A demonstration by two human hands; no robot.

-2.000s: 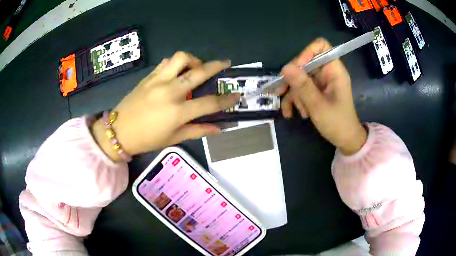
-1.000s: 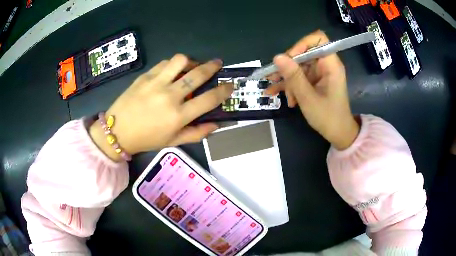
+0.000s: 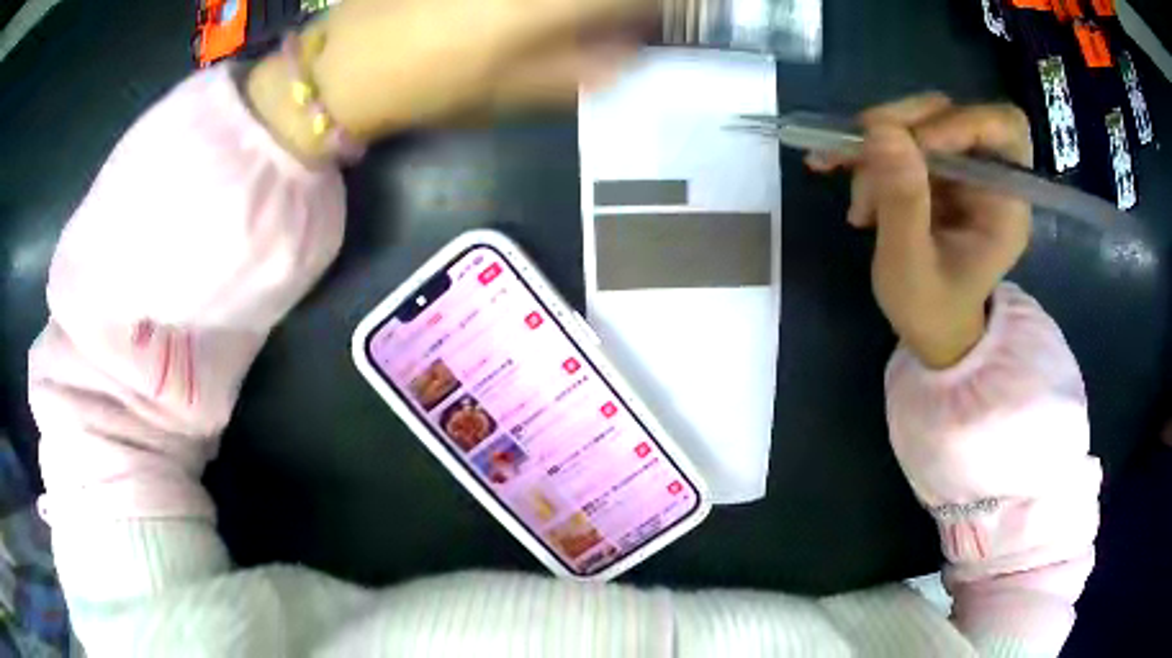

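Observation:
My left hand (image 3: 501,58) is blurred and reaches to the top edge, where its fingers are cut off or hidden, at the device unit (image 3: 745,23). That unit is blurred and partly out of the picture. My right hand (image 3: 945,193) holds the silver tweezers (image 3: 823,134) like a pen, tips pointing left over the upper right edge of the backing sheet (image 3: 688,373). A narrow grey strip (image 3: 640,193) and a wider grey strip (image 3: 684,251) lie on the sheet.
The smartphone (image 3: 530,411) lies lit, overlapping the sheet's lower left edge. One black-and-orange unit (image 3: 221,28) is at the top left, partly cut off. Several waiting units (image 3: 1059,113) stand at the top right. Pink sleeves flank the black table (image 3: 386,206).
The view has shifted, so the sheet is fully exposed. The device unit and my left hand have moved up to the top edge. My right hand has moved right with the tweezers, off the unit.

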